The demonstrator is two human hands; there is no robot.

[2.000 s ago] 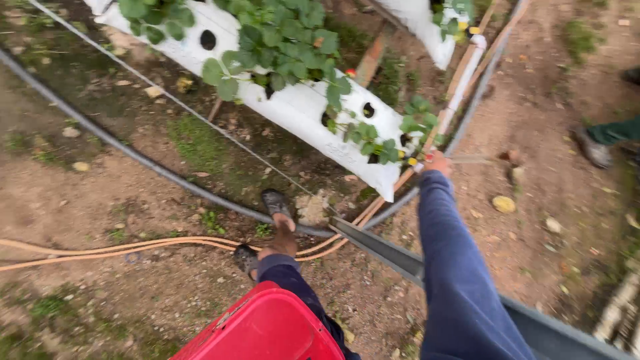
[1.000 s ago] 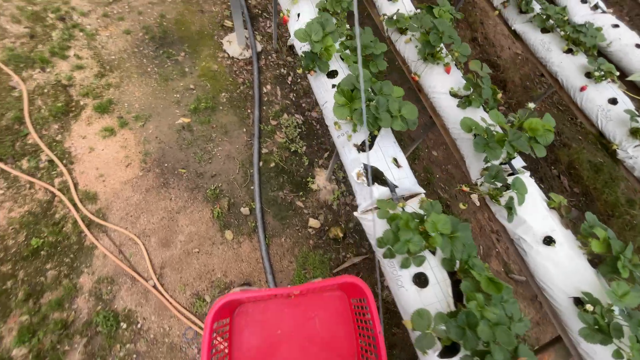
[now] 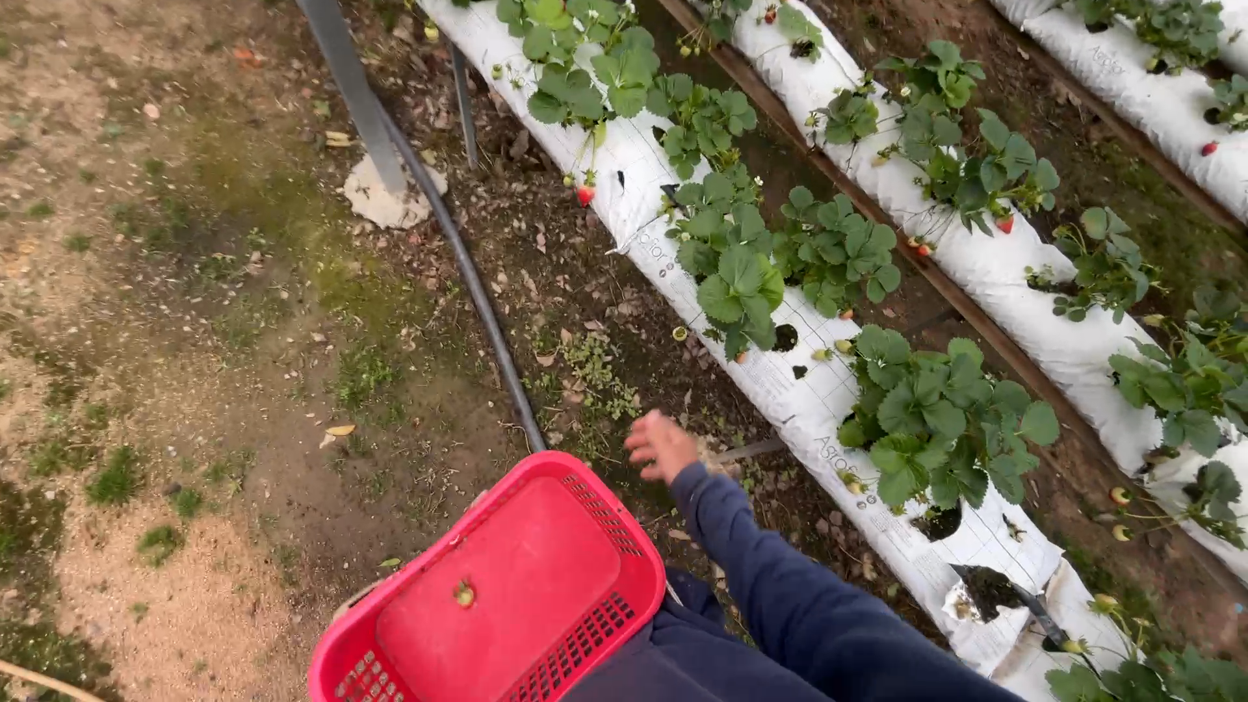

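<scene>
My right hand reaches out in a dark blue sleeve, its fingers slightly bent and apart, with nothing in them. It is just above and right of the rim of a red plastic basket at my body. One small strawberry lies on the basket's floor. My left hand is not in view. Right of my hand runs a white plastic grow bag with leafy strawberry plants growing from its holes. A red strawberry hangs at the bag's left edge, farther up.
More white grow bags with plants lie to the right, beside a long brown rail. A grey metal post stands in a concrete footing at upper left. A black hose curves across the soil to the basket.
The view has swung strongly. My right hand, out of view one second ago, is now beside the basket. A small strawberry now shows in the basket, whose visible floor held none one second ago.
</scene>
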